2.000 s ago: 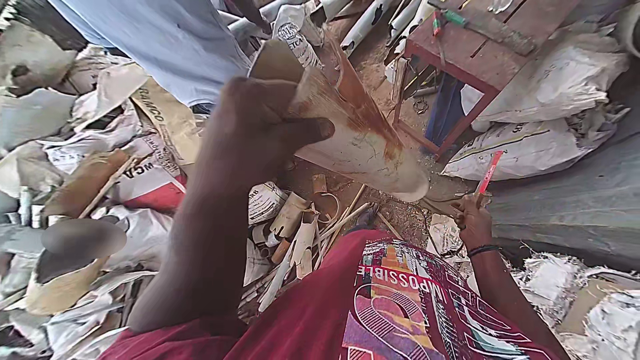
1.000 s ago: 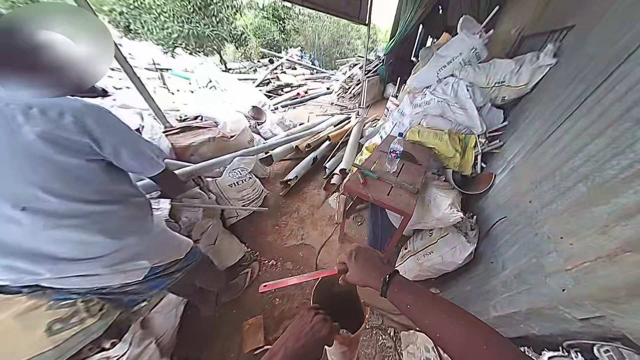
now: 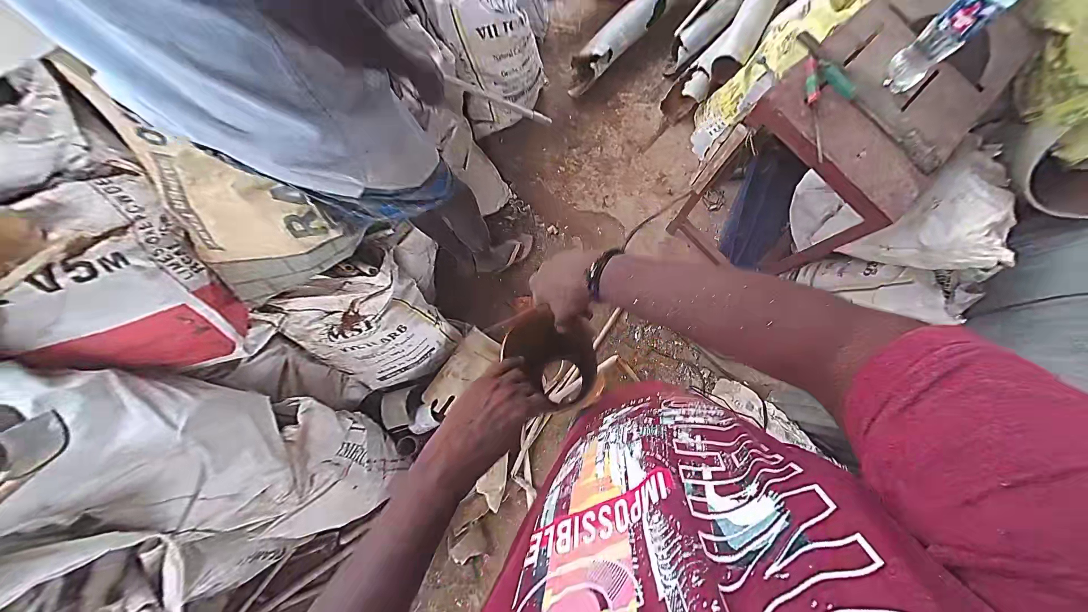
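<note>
A short piece of pipe [image 3: 557,344], brown inside and open at its end, is in front of my shirt. My left hand [image 3: 497,395] grips its near left rim. At the far side of the pipe my right hand [image 3: 565,285] is closed, with a dark band on the wrist. A thin strip sticks out to the left below that fist, blurred; most of whatever the fist holds is hidden. Pale scraps show through the pipe's opening.
A person in light blue [image 3: 340,110] is at the upper left. Filled sacks [image 3: 365,327] line the left. A wooden stool [image 3: 884,110] at the upper right bears a plastic bottle [image 3: 948,42] and green-handled tools [image 3: 837,81]. Cut pipes [image 3: 616,42] lie at the top.
The view has tilted up, then back down. Two seconds ago my left hand held a pipe piece up high, and my right held a red strip apart from it; now both hands are together at the pipe.
</note>
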